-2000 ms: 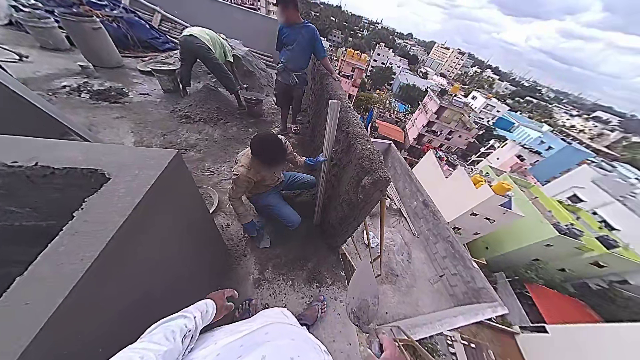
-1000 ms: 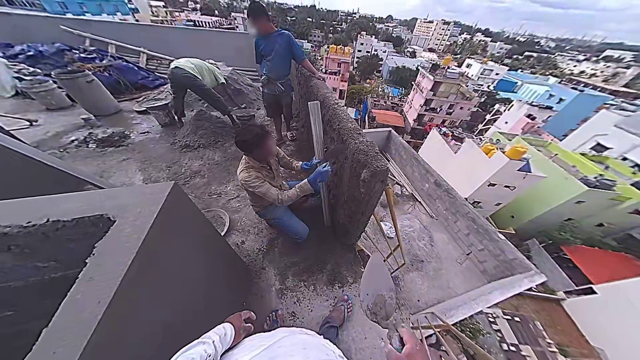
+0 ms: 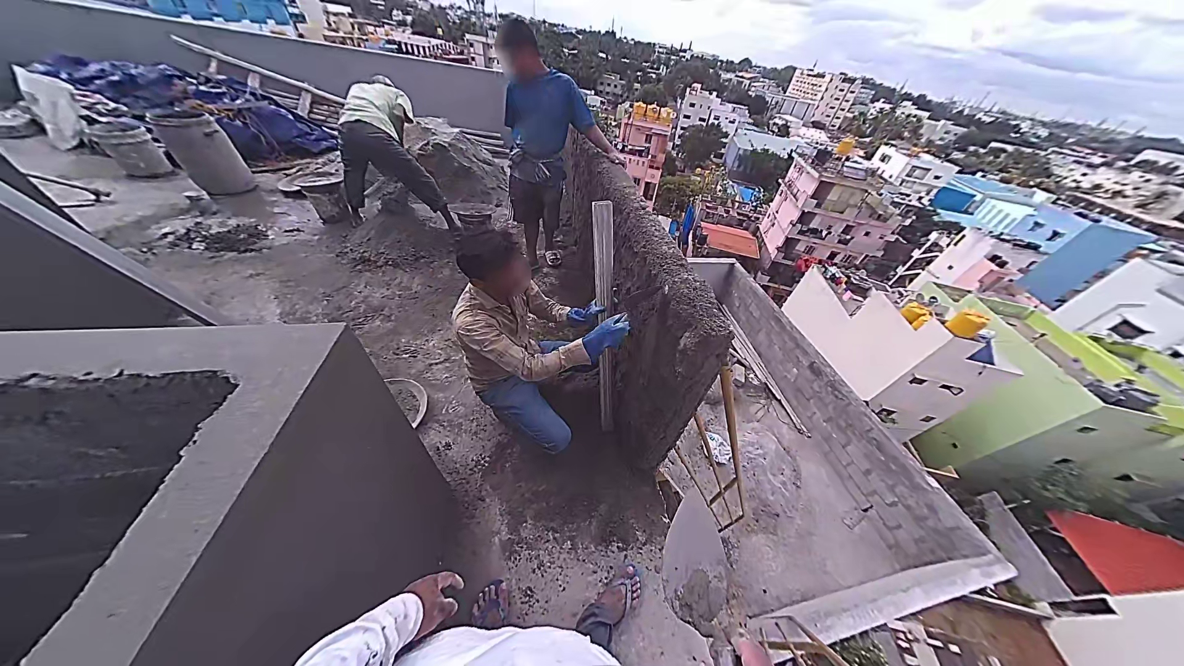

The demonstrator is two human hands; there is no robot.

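My left hand (image 3: 435, 599) is at the bottom centre beside the plastered block (image 3: 305, 499), fingers partly curled, with nothing seen in it. At the bottom edge, only a sliver of my right hand (image 3: 754, 651) shows, just right of a pointed masonry trowel (image 3: 696, 564) with some mortar on its blade; the handle and grip are out of sight. Ahead, a kneeling co-worker (image 3: 504, 347) in blue gloves has both hands at an upright straightedge (image 3: 604, 314) along the rough mortared parapet wall (image 3: 671, 342).
Another person (image 3: 541, 120) stands with a hand on the wall top, and a third (image 3: 379, 139) bends by a sand heap (image 3: 453, 162). A round pan (image 3: 407, 400) lies on the floor. Beyond the wall end are a yellow metal frame (image 3: 731, 435) and a lower ledge.
The kneeling co-worker's second glove has risen from near the floor to the straightedge. The bending person's arms remain low. My view has tilted up somewhat.
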